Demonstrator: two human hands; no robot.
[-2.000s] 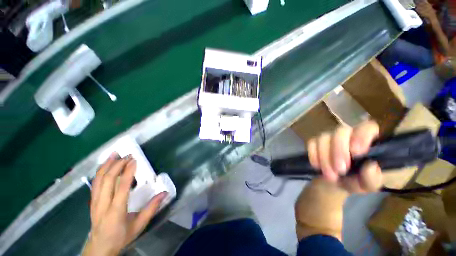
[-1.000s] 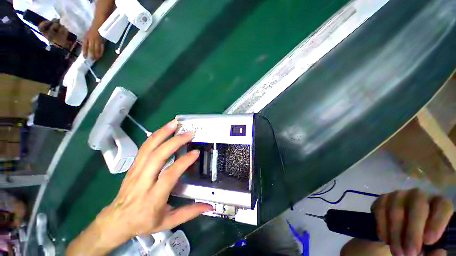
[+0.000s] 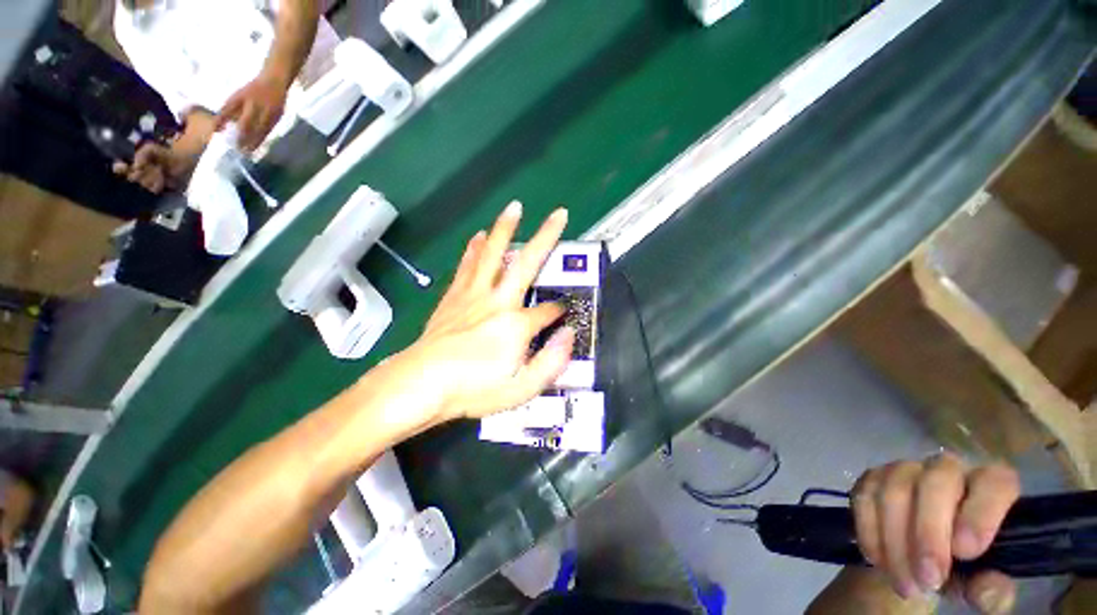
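Note:
My left hand lies over the white screw feeder, its thumb and a finger at the open top with the dark screw hopper; whether it grips anything cannot be seen. My right hand is closed around the black electric screwdriver, its thin bit pointing left, beyond the ledge's edge. A white appliance body lies on the ledge below my left forearm, partly hidden by it.
Another appliance body with a thin white rod lies on the green conveyor belt. A person's hand is across the belt at upper left. Cardboard cartons stand at right. A black cord with a connector hangs past the ledge edge.
My left hand has moved from the white body to the feeder, and now reaches over its open top. The screwdriver has moved lower and right, still in my right hand.

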